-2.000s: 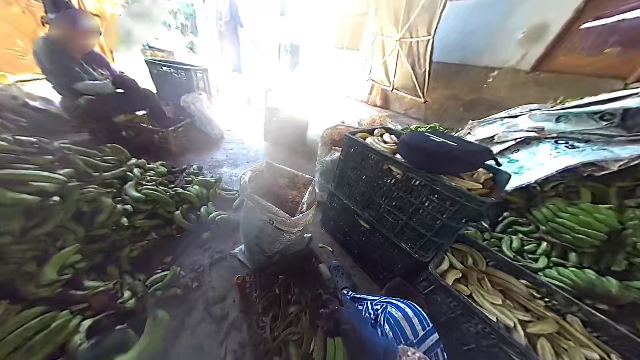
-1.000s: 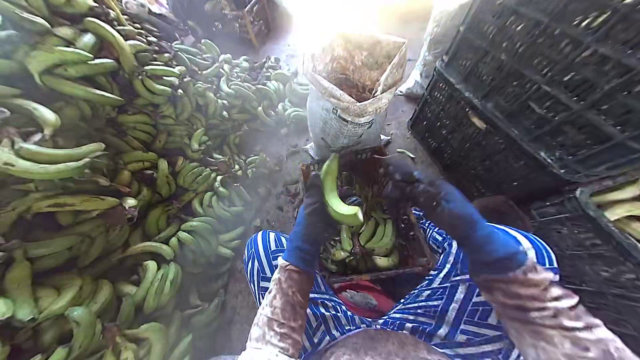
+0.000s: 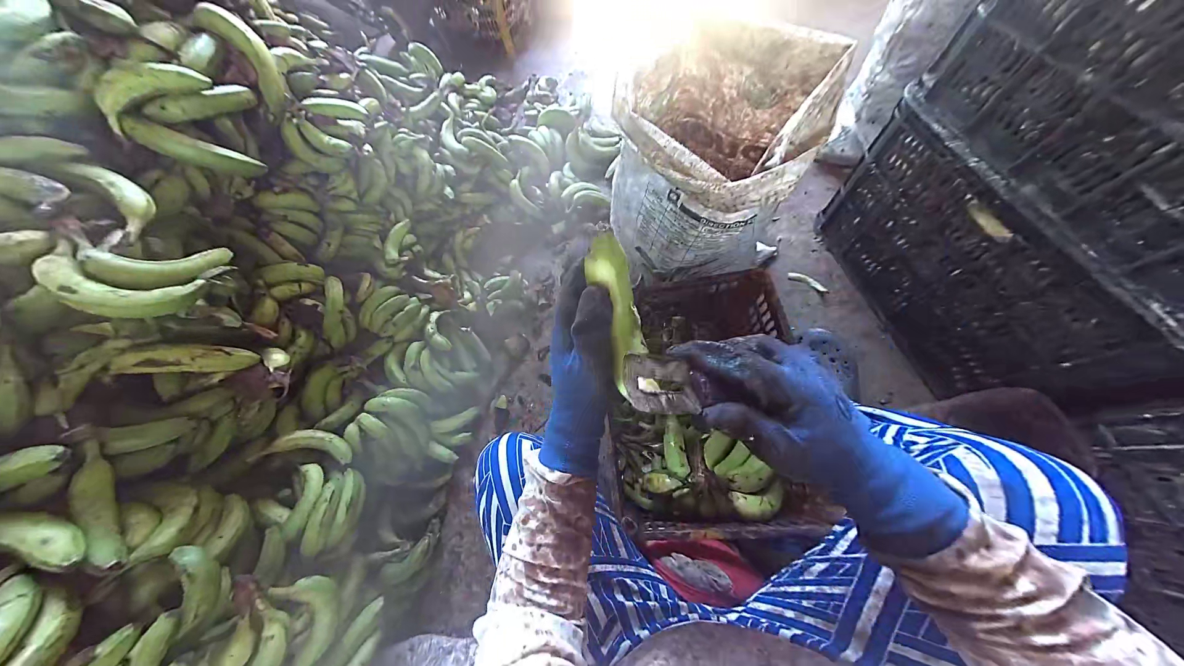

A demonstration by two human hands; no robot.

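Observation:
My left hand, in a blue glove with dark palm and fingers, holds a green plantain upright. In my right hand, gloved alike, is a small flat blade, its handle hidden by the fingers. The blade lies against the plantain's lower end, with a pale bit on it. Below both hands a plastic crate stands between my knees, holding several green plantains.
Heaped green plantains cover the floor at left. An open woven sack with brownish contents stands beyond the crate. Stacked black crates rise at right. A peel scrap lies on the floor. A red item lies near my lap.
The view has tilted down since the earliest frame. My right hand has come in from the right to the plantain, and the blade now touches its lower end.

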